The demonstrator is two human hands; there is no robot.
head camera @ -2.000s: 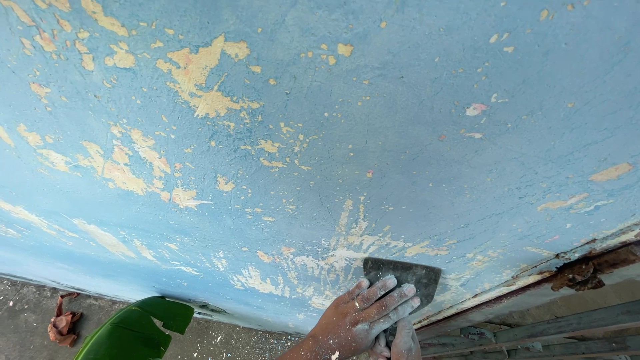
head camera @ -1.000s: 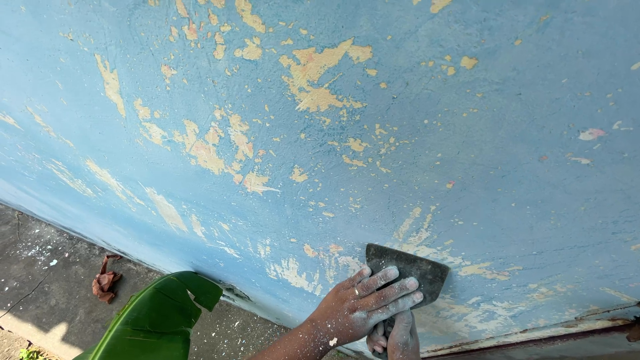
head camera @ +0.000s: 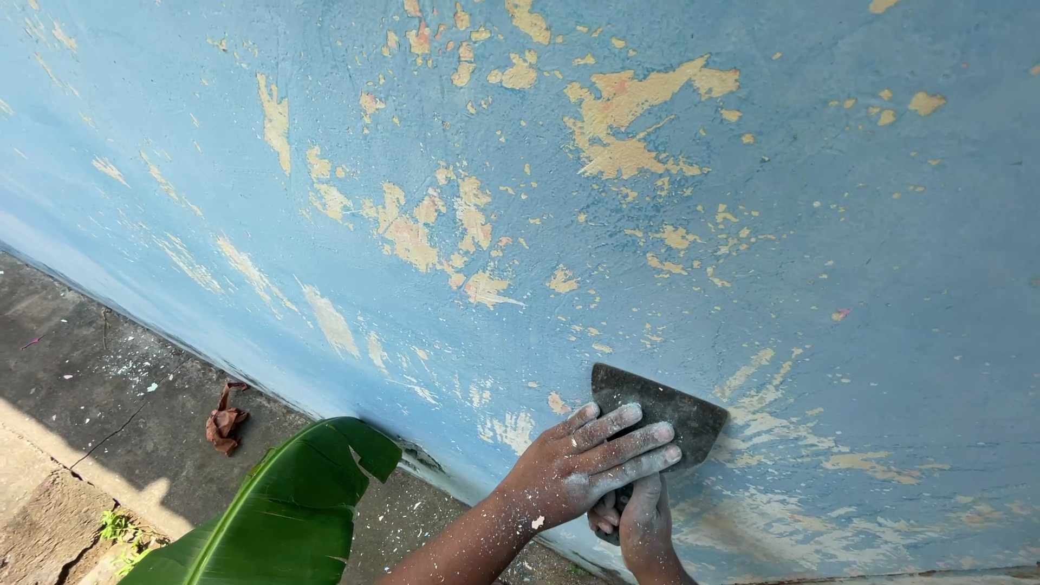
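Observation:
A broad metal paint scraper (head camera: 662, 410) lies against the blue painted wall (head camera: 796, 268), its wide blade tilted up and to the right. My left hand (head camera: 597, 463), powdered with white dust and wearing a ring, presses its fingers over the blade. Just beneath it, my right hand (head camera: 642, 520) is wrapped around the dark handle, which is mostly hidden by both hands. Pale scratched marks (head camera: 772, 414) spread right of the blade. Several yellowish bare patches (head camera: 626, 122) show higher on the wall.
A large green banana leaf (head camera: 284, 504) rises at lower left, close to the wall's foot. Behind it, a crumpled brown dry leaf (head camera: 224, 422) lies on the cracked concrete ground (head camera: 106, 366), among scattered paint flakes.
Both hands and the scraper have moved left along the wall, off the fan of pale scratches that now lies to their right. The view has shifted left.

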